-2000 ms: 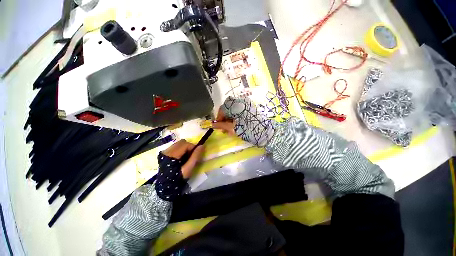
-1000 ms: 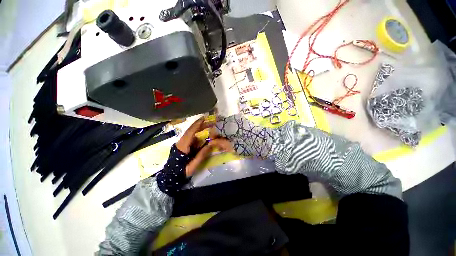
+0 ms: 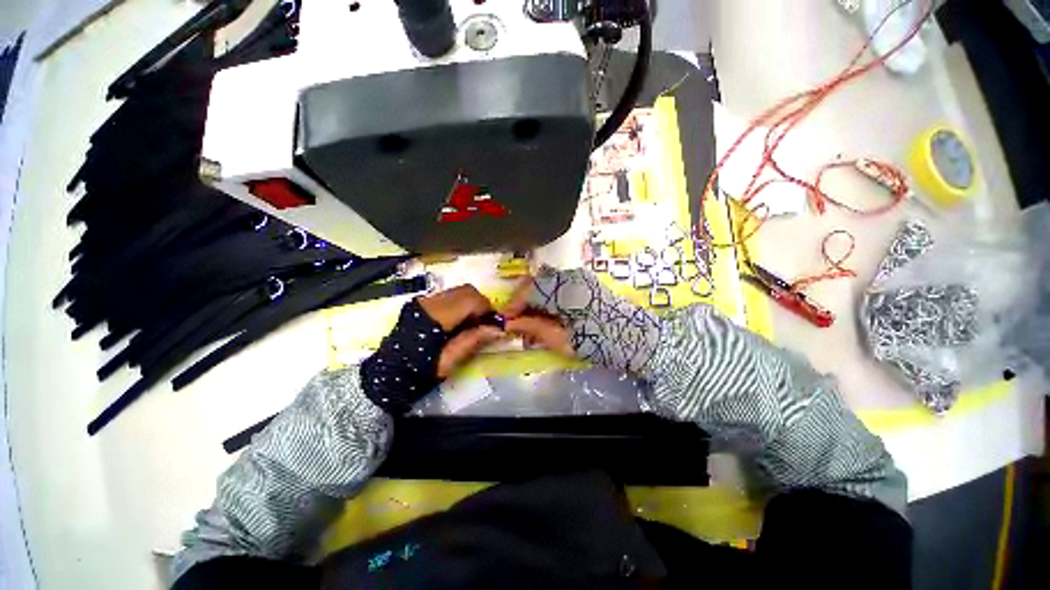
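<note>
My left hand [image 3: 432, 346], in a black fingerless cover with white dots, and my right hand [image 3: 564, 320], in a pale grey one with dark lines, meet just in front of the sewing machine [image 3: 449, 161]. Their fingertips are together on a small dark piece, seemingly a black strap end [image 3: 503, 323], mostly hidden by the fingers. A stack of black straps [image 3: 553, 449] lies between my forearms and the apron. A fanned pile of black straps with silver rings [image 3: 173, 231] lies left of the machine. Loose metal rings [image 3: 659, 274] lie right of the needle area.
Right of the loose rings are red-handled snips [image 3: 800, 302], tangled red cord [image 3: 864, 173], a yellow tape roll [image 3: 944, 165] and a clear bag of rings [image 3: 927, 317]. The machine head stands close above my hands. Yellow tape covers parts of the table.
The view has shifted, so the machine appears farther right. My left hand has moved from the machine's front edge area back toward me, and both hands' fingertips are now together around the dark piece.
</note>
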